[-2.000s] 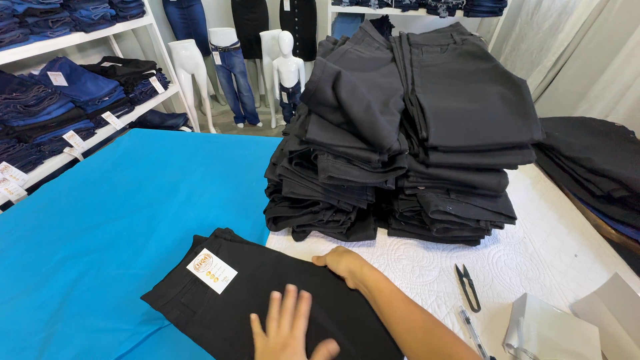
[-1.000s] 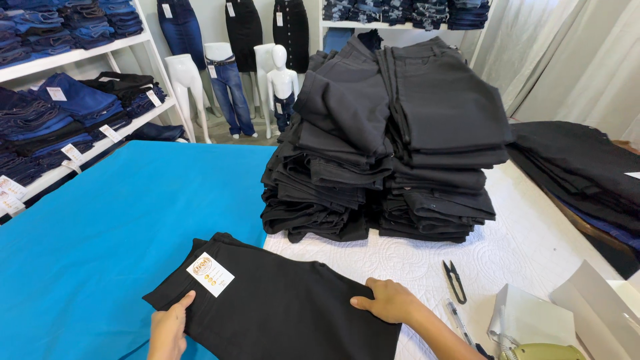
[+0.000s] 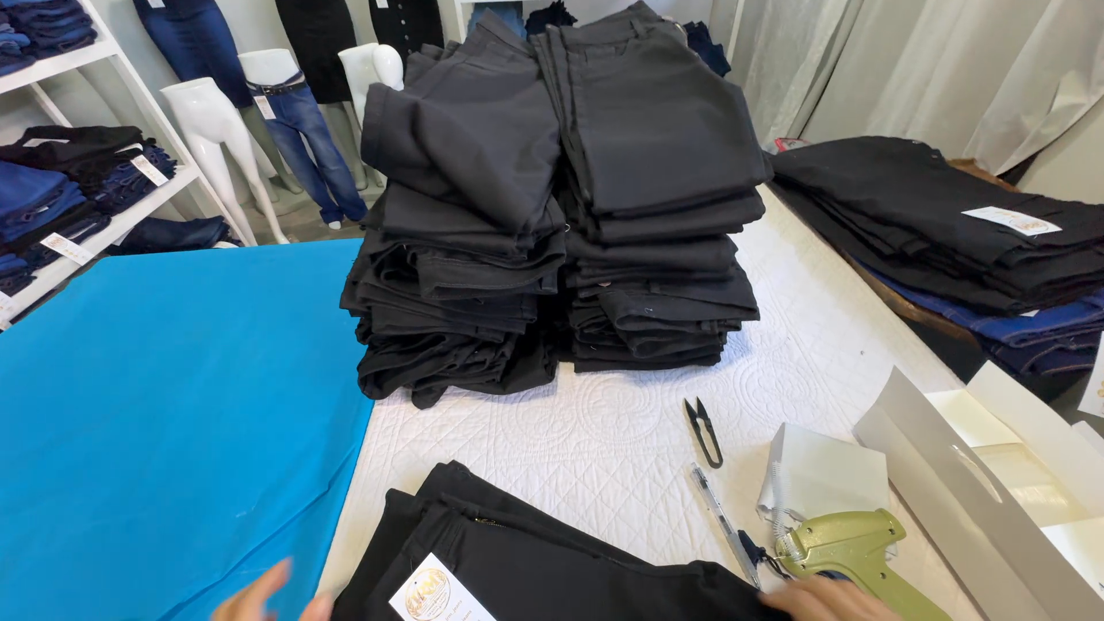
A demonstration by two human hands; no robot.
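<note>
Folded black trousers (image 3: 552,561) with a white and gold hang tag (image 3: 438,590) lie at the bottom of the head view, on the white quilted cloth. At their left edge is my left hand (image 3: 267,595), blurred and cut off by the frame, its fingers apart. My right hand (image 3: 824,599) is at their right end, partly out of view; its grip is not clear. Close to it lie a green tagging gun (image 3: 845,543) and a clear pen (image 3: 723,522). Black thread snips (image 3: 704,431) rest farther up the cloth.
Tall stacks of folded black trousers (image 3: 552,216) stand mid-table. A blue cloth (image 3: 172,388) covers the left side. At right are a small white box (image 3: 824,474), an open white carton (image 3: 966,492) and a pile of black garments (image 3: 940,216). Shelves (image 3: 129,211) and mannequin legs (image 3: 216,129) stand behind.
The black trousers have moved off the blue cloth's edge onto the white cloth, nearer the front edge. Both hands have shifted with them. The view has moved too.
</note>
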